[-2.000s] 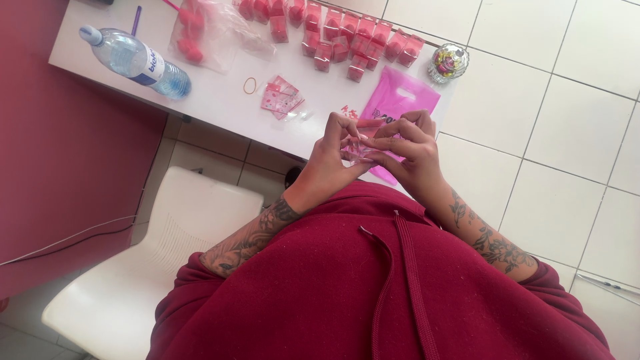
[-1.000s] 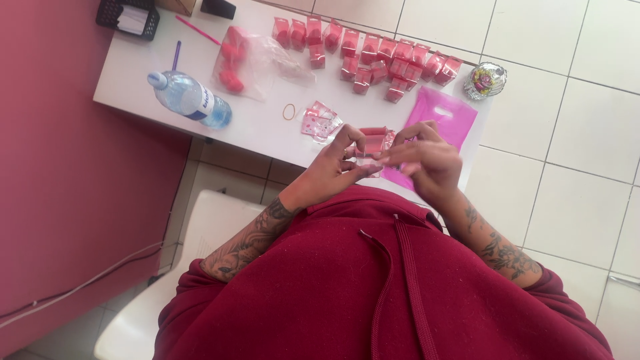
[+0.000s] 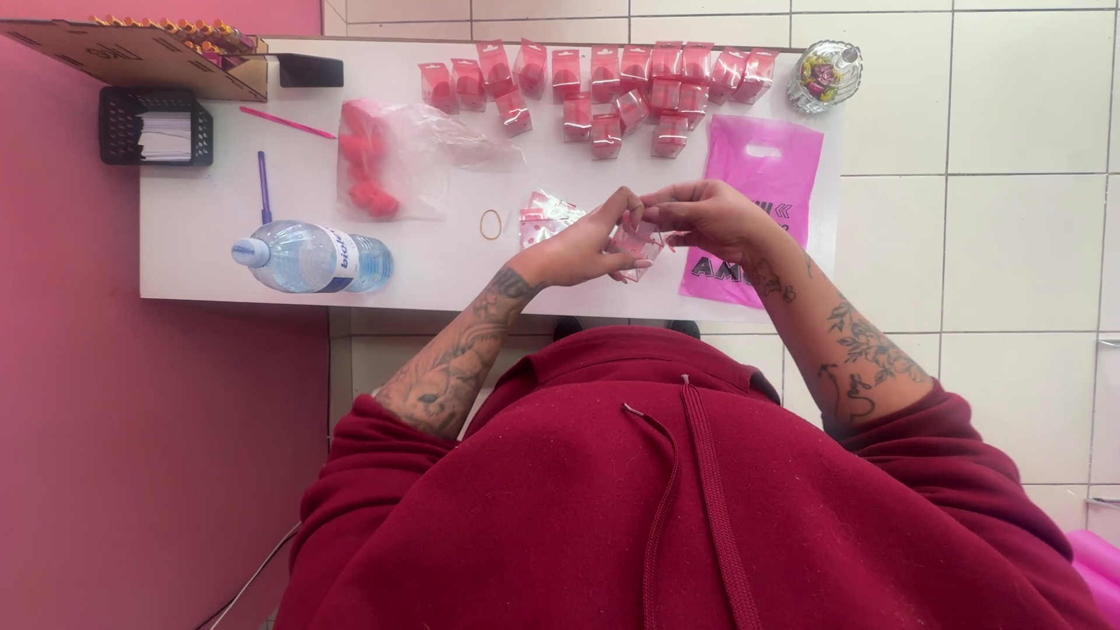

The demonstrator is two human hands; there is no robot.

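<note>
My left hand (image 3: pixel 588 242) holds a small clear plastic box with pink print (image 3: pixel 639 249) over the table's near edge. The fingers of my right hand (image 3: pixel 704 217) pinch the top of the same box. Flat printed plastic packets (image 3: pixel 547 219) lie just left of the box, partly behind my left hand. A pink plastic bag (image 3: pixel 761 166) lies under and beside my right hand. Several small clear boxes with red contents (image 3: pixel 605 74) stand in rows behind my hands. Left of them, a clear plastic bag (image 3: pixel 420 171) holds red sponge-like pieces (image 3: pixel 374 199).
A rubber band (image 3: pixel 491 224) lies left of the packets. A water bottle (image 3: pixel 319 258) lies or leans near the front left, by a purple pen (image 3: pixel 264 185) and a pink pen (image 3: pixel 287 122). A black basket (image 3: pixel 201 140) and a cardboard display (image 3: pixel 175 66) are at left, a glass dish (image 3: pixel 822 79) at back right.
The view has turned and shifted, showing more of the table's left end. My right hand, blurred and partly raised a second ago, is back at the box. My left hand keeps its hold.
</note>
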